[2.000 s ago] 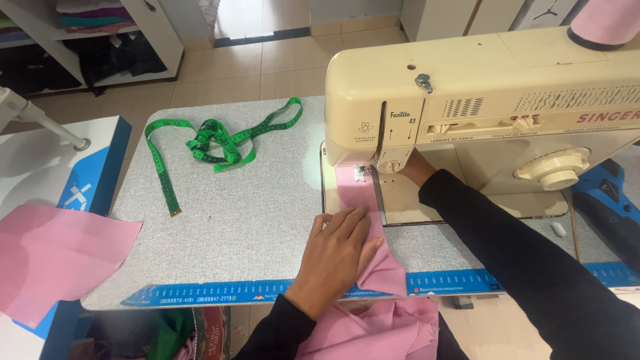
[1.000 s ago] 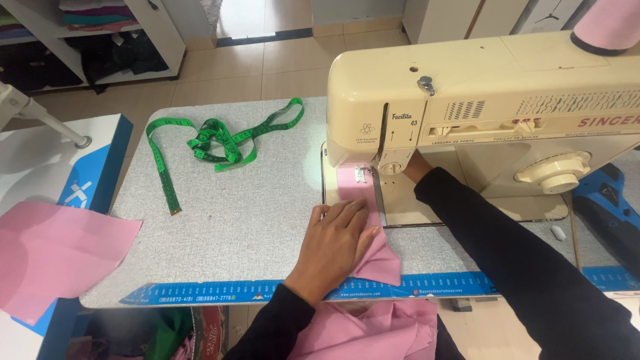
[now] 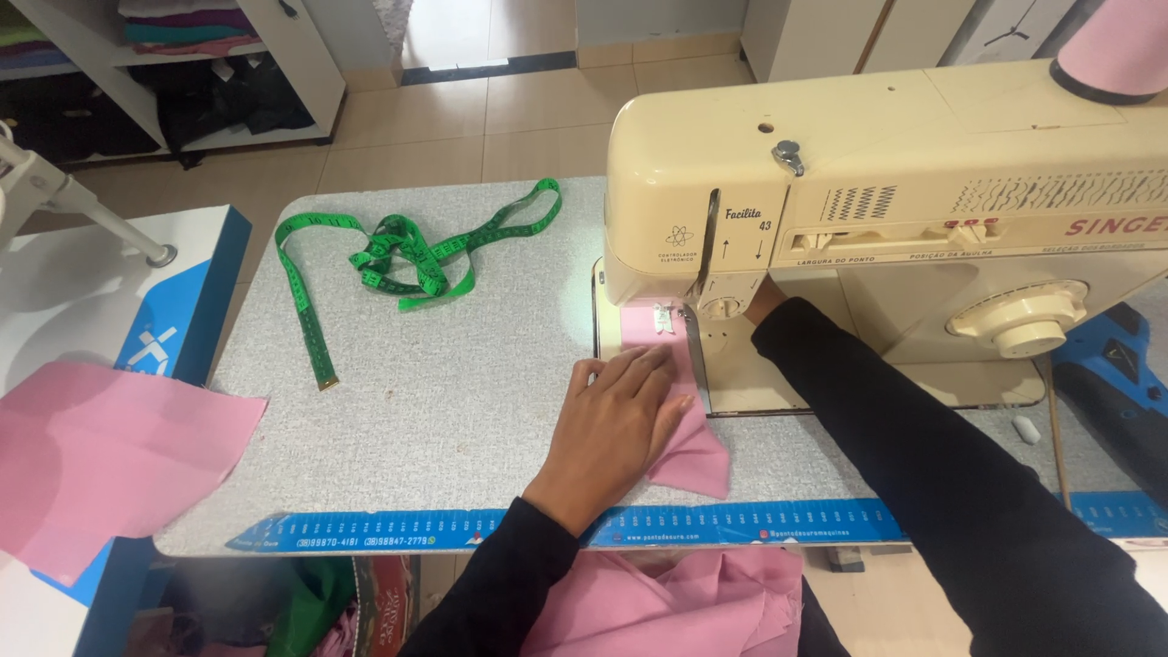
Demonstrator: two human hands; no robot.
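A cream Singer sewing machine stands on the right of the table. A strip of pink fabric runs from under its needle area toward the table's front edge. My left hand lies flat on that strip, fingers pointing toward the presser foot, pressing it without a closed grip. My right hand reaches behind the needle head; only a bit of it shows beside the black cuff, and its fingers are hidden. More pink fabric hangs in front of the table, over the lap.
A tangled green tape measure lies left of the machine. A blue ruler strip lines the front edge. At far left, pink cloth drapes over a white and blue surface. A blue and black tool rests at right, near a small white object.
The pink strip's near end has drawn back toward the machine, and my left hand has moved slightly forward with it. My right arm stays reached behind the needle head.
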